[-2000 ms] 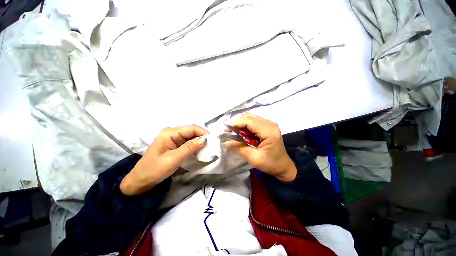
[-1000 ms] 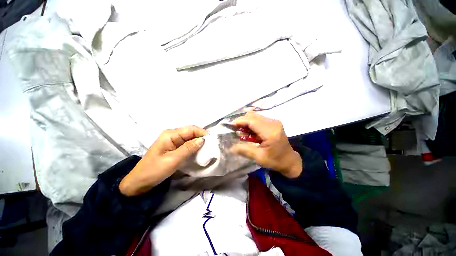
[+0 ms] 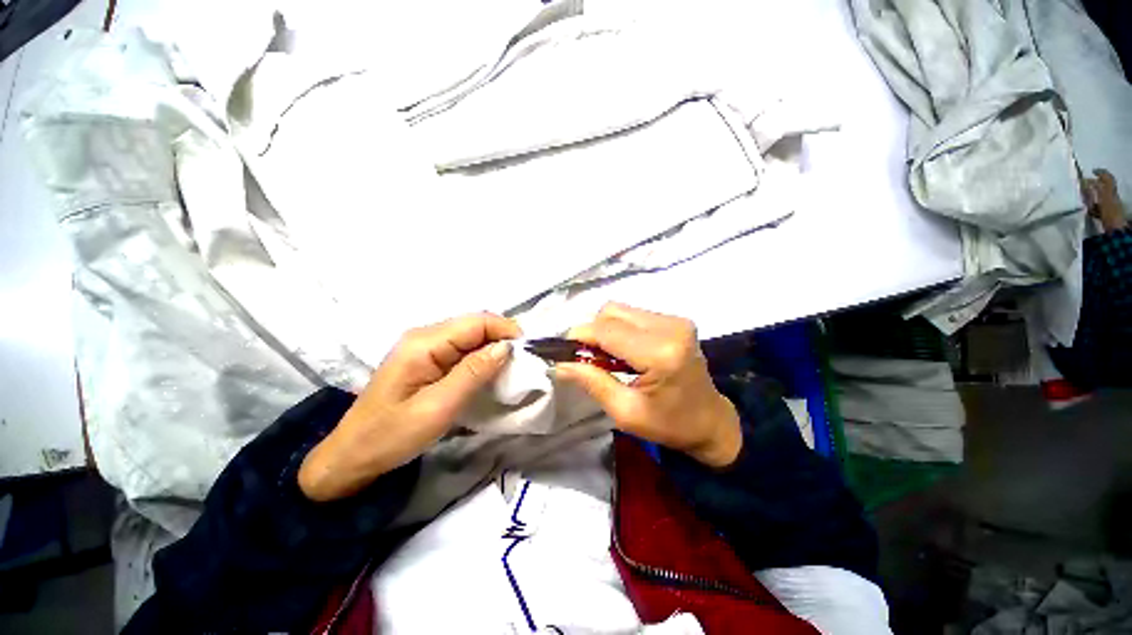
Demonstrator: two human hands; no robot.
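Note:
A pale garment (image 3: 528, 409) lies over the table's front edge and partly on my lap, its near part bunched between my hands. My left hand (image 3: 416, 391) pinches a small folded part of it between thumb and fingertips. My right hand (image 3: 658, 378) holds red-gripped thread snips (image 3: 577, 355). The dark blades point left, at the cloth by my left fingertips. Glare hides the seam there, and I cannot make out any thread.
More pale cloth hangs over the white table (image 3: 37, 409) at the left. A crumpled grey-green garment (image 3: 999, 174) hangs off the right corner. Below right stands a green crate (image 3: 857, 434) with folded cloth (image 3: 900, 409), beside something blue. Another person's hand (image 3: 1102, 199) shows at the right edge.
My right hand has turned, so the snips' dark blades now show at the pinched cloth. My left hand keeps its pinch. Another person's hand shows again at the right edge.

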